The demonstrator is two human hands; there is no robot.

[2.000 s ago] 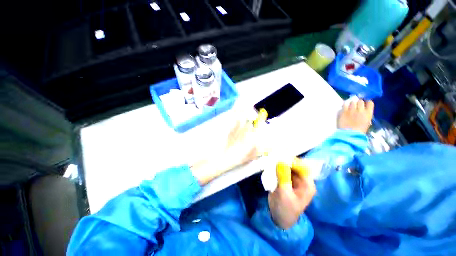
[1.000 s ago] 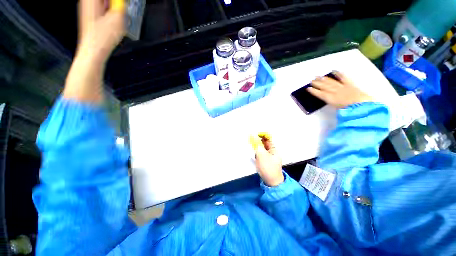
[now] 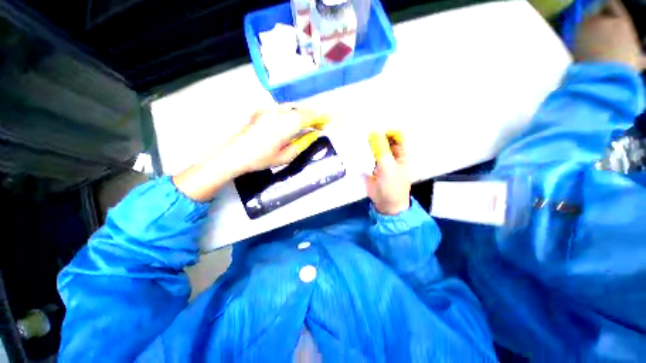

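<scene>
A glossy black phone or screen [image 3: 296,186] with white lamp reflections lies at the near left part of the white bench top. My left hand [image 3: 265,145], with yellow finger cots, reaches over it from the left. Its thumb lies across the upper part of the phone and its fingers are at the far edge, gripping it. My right hand [image 3: 387,174] is to the right of the phone, apart from it, with its yellow-cotted fingers curled together. Whether a white wipe is between them cannot be told against the white top.
A blue bin [image 3: 333,76] with whitish bottles [image 3: 337,35] and crumpled white wipes [image 3: 282,51] stands at the bench's [image 3: 453,78] back edge. A neighbour's blue sleeve [image 3: 545,127] is at the right, with a whitish card pouch [image 3: 469,201] beside it. Dark trays are behind.
My left hand has come down from the black trays at upper left to the bench, where a black phone now lies under it. The view has shifted, and the neighbour's hand has moved to the upper right.
</scene>
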